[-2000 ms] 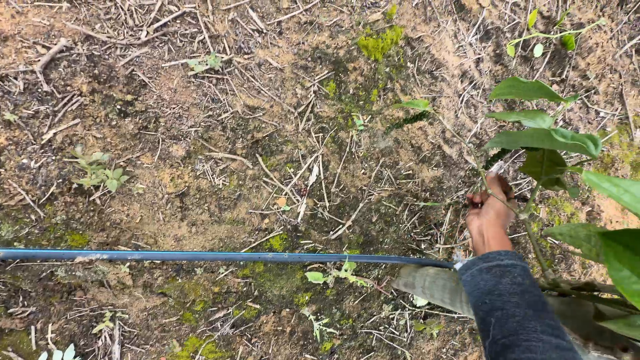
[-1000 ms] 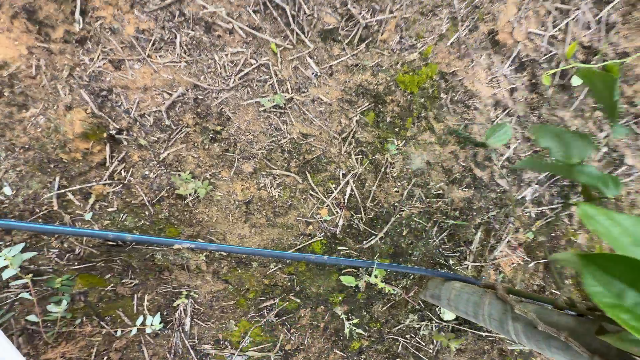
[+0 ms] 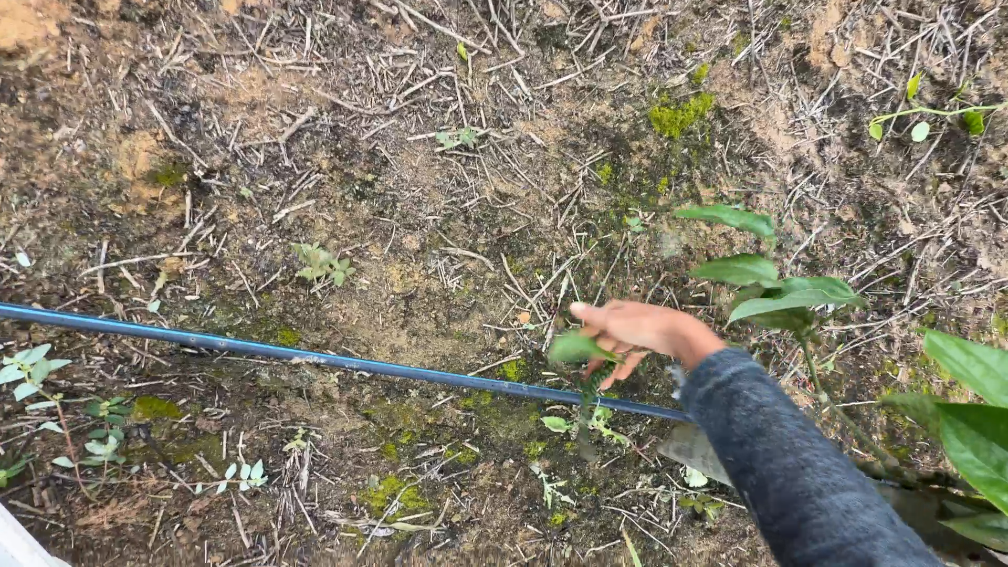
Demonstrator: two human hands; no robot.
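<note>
My right hand (image 3: pixel 642 335), in a dark grey-blue sleeve, reaches in from the lower right above the soil. Its fingers are partly spread and point left. A blurred green leaf (image 3: pixel 583 348) with a dark, thin piece of plant below it is at the fingertips; whether the fingers grip it or it is loose cannot be told. Just below the hand runs a dark pipe with a blue stripe (image 3: pixel 354 362). Right of the hand stands a plant with broad green leaves (image 3: pixel 795 299) on a thin stem. My left hand is out of view.
Dry twigs and moss patches (image 3: pixel 681 114) cover the ground. A small weed (image 3: pixel 319 264) grows above the pipe, and a seedling (image 3: pixel 31 374) at the left. Larger leaves (image 3: pixel 976 366) reach in at the right, over a grey trunk-like piece (image 3: pixel 693 453). A white edge (image 3: pixel 24 539) shows lower left.
My right hand, at the plant's stem two seconds ago and out of view one second ago, is back, farther left above the pipe, with a leaf at its fingertips.
</note>
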